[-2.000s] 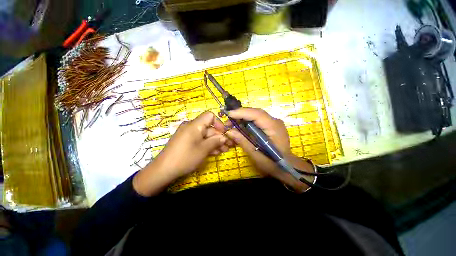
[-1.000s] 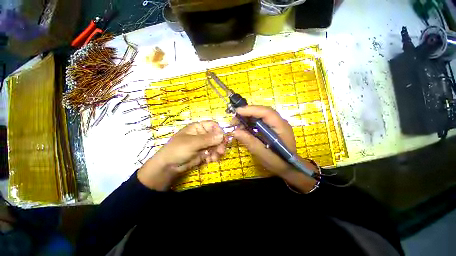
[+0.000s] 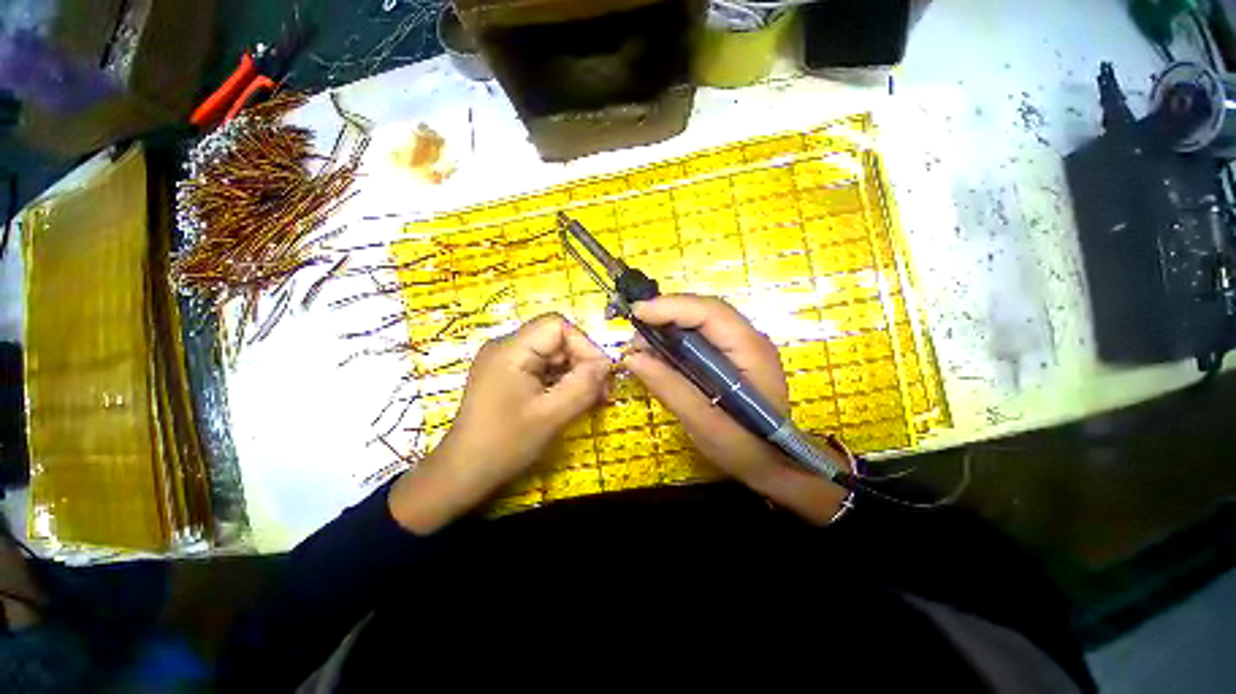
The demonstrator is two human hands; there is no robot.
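Note:
My right hand (image 3: pixel 725 386) holds the black soldering iron (image 3: pixel 705 363), its metal tip pointing up and left above the yellow film sheet (image 3: pixel 759 231). My left hand (image 3: pixel 522 400) is beside it over the sheet, thumb and fingertips pinched together near the right fingertips. A small bit of lead wire (image 3: pixel 620 363) seems to be between the two hands; it is too small to see clearly. Several lead wires (image 3: pixel 386 325) lie along the sheet's left part and stick out past its left edge.
A wire bundle (image 3: pixel 258 197) lies at the back left, with red-handled cutters (image 3: pixel 233 92) behind it. A second panel stack (image 3: pixel 95 359) is far left. A cardboard box (image 3: pixel 596 129) stands behind the sheet, beside a yellow pot (image 3: pixel 743 52). The black soldering station (image 3: pixel 1152 244) is far right.
My left fingers have closed into a tighter pinch near the right fingertips. The right hand and iron have moved only slightly. The whole view has shifted a little.

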